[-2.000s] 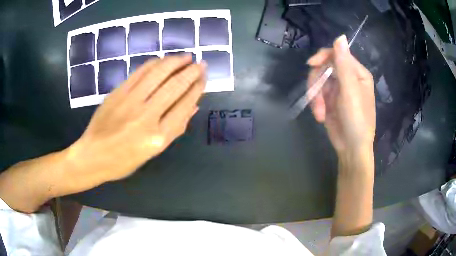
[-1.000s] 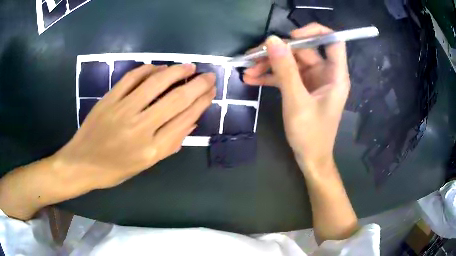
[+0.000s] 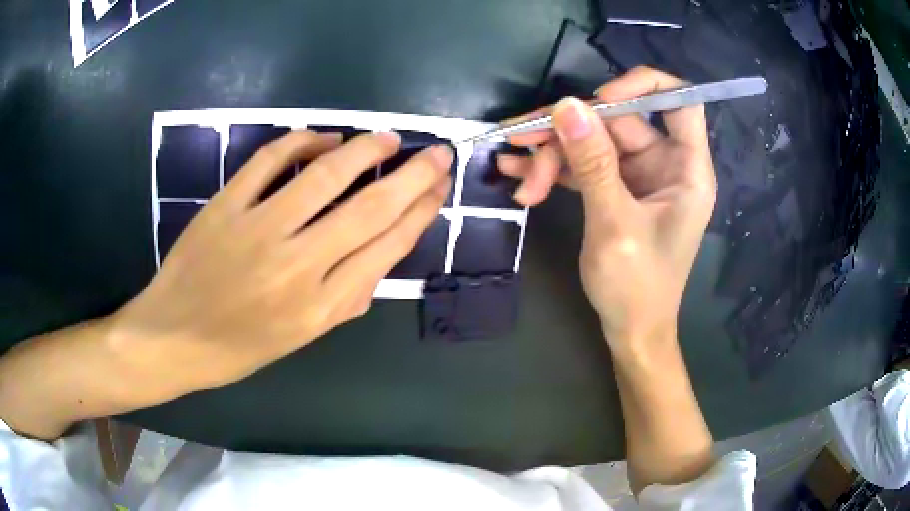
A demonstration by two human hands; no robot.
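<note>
The sticker sheet (image 3: 399,289), white with two rows of dark squares, lies on the dark green bench. My left hand (image 3: 289,240) lies flat on it with fingers spread a little, covering its middle. My right hand (image 3: 629,180) grips silver tweezers (image 3: 688,97); their tip is at the white border near the sheet's upper right, beside my left fingertips. Whether the tip holds a sticker edge cannot be told. A black plastic part (image 3: 471,308) lies at the sheet's lower right edge, overlapping the border.
A large pile of black plastic parts (image 3: 788,200) spreads over the right side, reaching behind my right hand. Another white-bordered sheet (image 3: 105,28) shows at the upper left. A white sleeve (image 3: 873,424) and brown cardboard (image 3: 826,477) are at the lower right, beyond the bench edge.
My right hand has come left from beside the pile, bringing the tweezers to the sheet. The sheet has shifted right and down. The black part now sits lower, against the sheet.
</note>
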